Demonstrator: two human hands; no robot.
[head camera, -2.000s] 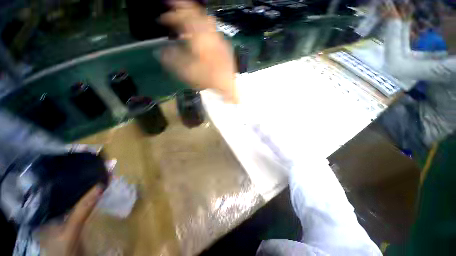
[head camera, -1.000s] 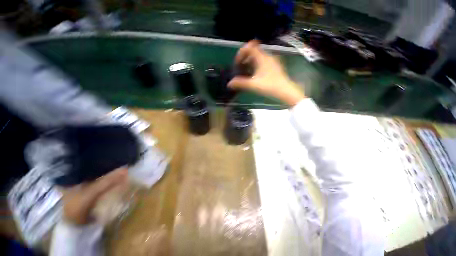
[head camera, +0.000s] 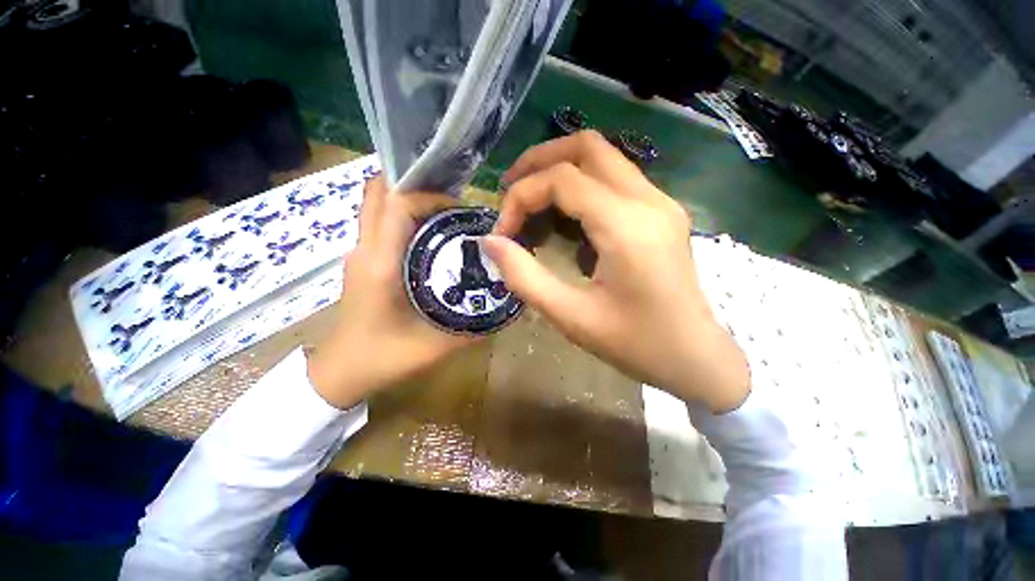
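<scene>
My left hand (head camera: 380, 297) holds a black cylindrical housing (head camera: 463, 270) with its round end face towards me. The face shows a silvery-white disc with a dark irregular centre shape. The same hand also holds a bundle of white liner strips (head camera: 448, 91) that stands up beyond the housing. My right hand (head camera: 619, 255) is at the housing's right rim, with thumb and fingertips over the recess. Whether a small piece is pinched between them cannot be told.
Sheets of die-cut adhesives (head camera: 227, 272) lie on the bench at left. Pale sheets (head camera: 794, 375) cover the bench at right. The green conveyor belt (head camera: 783, 227) runs beyond, with dark cylinders on it. Dark housings (head camera: 148, 193) are massed at far left.
My right hand has come back from the conveyor to the housing. My left hand has moved inward and up, with the housing now facing me and the liner bundle raised. The view has shifted.
</scene>
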